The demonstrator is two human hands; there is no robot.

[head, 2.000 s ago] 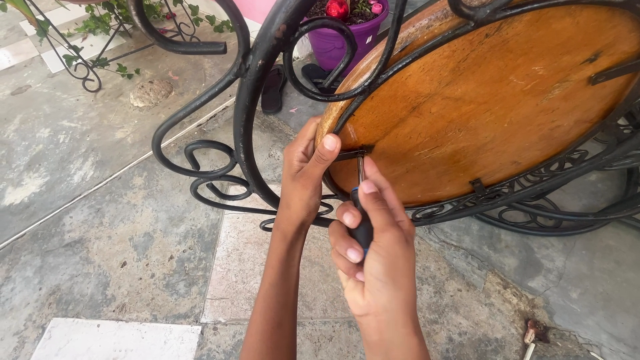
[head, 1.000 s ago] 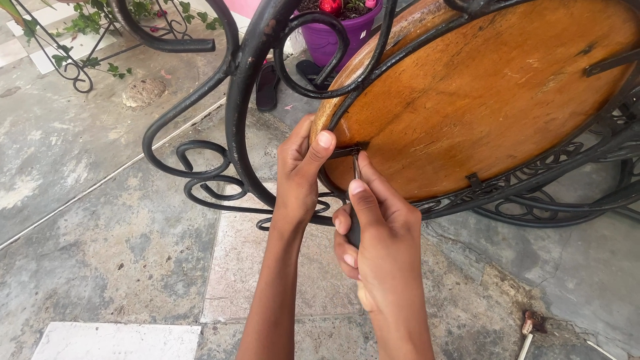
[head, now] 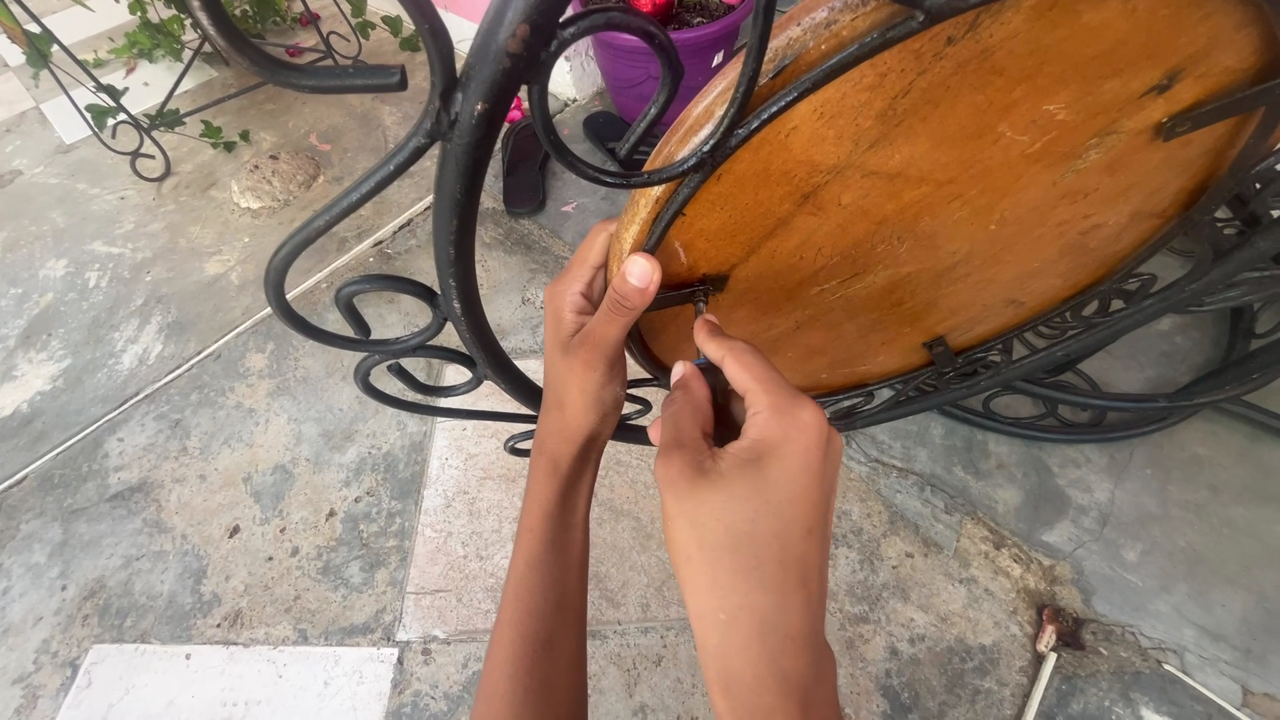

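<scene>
An oval wooden panel, varnished orange-brown, is set in a black wrought-iron frame with scrolls. My left hand grips the panel's rounded left edge, its thumb on the near face beside a small metal bracket. In my right hand is a screwdriver, its shaft pointing up to a screw at that bracket; the fingers hide most of its dark handle. Another bracket shows at the panel's lower rim, and a longer metal tab crosses its right part.
Beyond the frame stand a purple flowerpot and dark flip-flops. A scrolled plant stand with trailing leaves is at the upper left. A stone-like lump lies on the concrete floor. More scrolled ironwork extends at the right.
My right hand has shifted its grip around the screwdriver's handle, and the back of the hand now faces up. The left hand stays on the panel's edge.
</scene>
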